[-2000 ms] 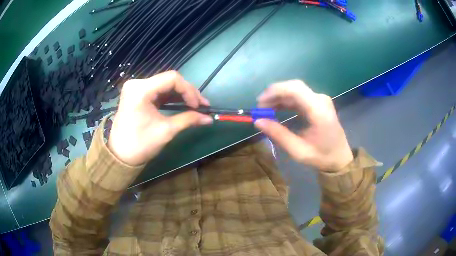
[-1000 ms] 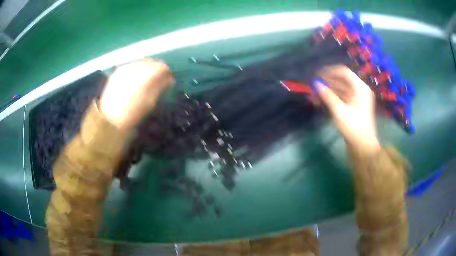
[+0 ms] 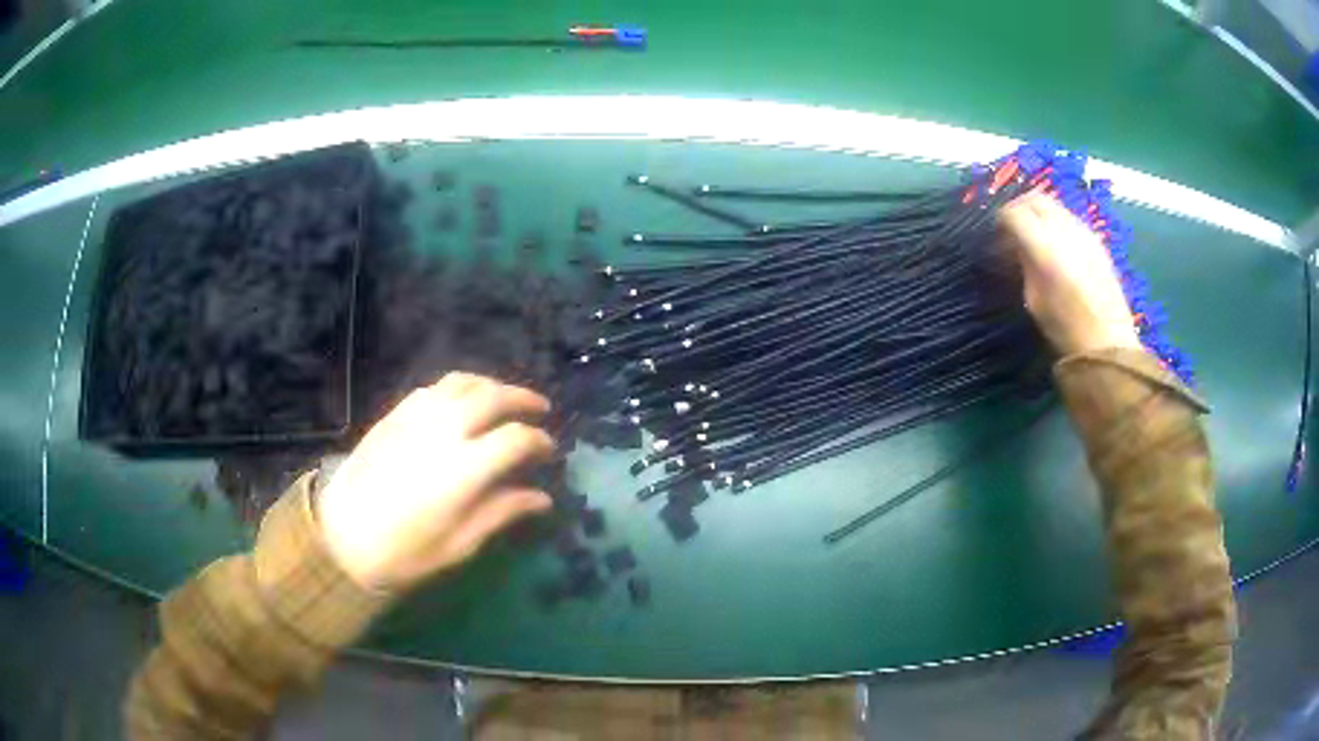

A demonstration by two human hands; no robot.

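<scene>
A fanned cable bundle (image 3: pixel 868 304) lies centre to right, its pale tips to the left and its red and blue ends (image 3: pixel 1099 203) to the right. My right hand (image 3: pixel 1068 275) is on the bundle's right end beside the red and blue ends; its fingertips are hidden, so I cannot tell if it grips a lead. My left hand (image 3: pixel 449 478) is over the lower left part of the loose black squares (image 3: pixel 477 319), fingers apart, with nothing visible in it. A black parts tray (image 3: pixel 352 311) full of black squares stands at the left.
A single lead (image 3: pixel 449 44) with a red and blue end lies beyond the white strip (image 3: pixel 608 119). A thin black strip (image 3: pixel 926 478) lies at an angle below the bundle. Another blue end (image 3: pixel 1295 466) shows at the far right edge. The bench's front edge curves along the bottom.
The view has swung up to the bench. The lead earlier held between both hands is no longer seen between them. My left hand has moved down to the squares, my right hand right to the bundle's end.
</scene>
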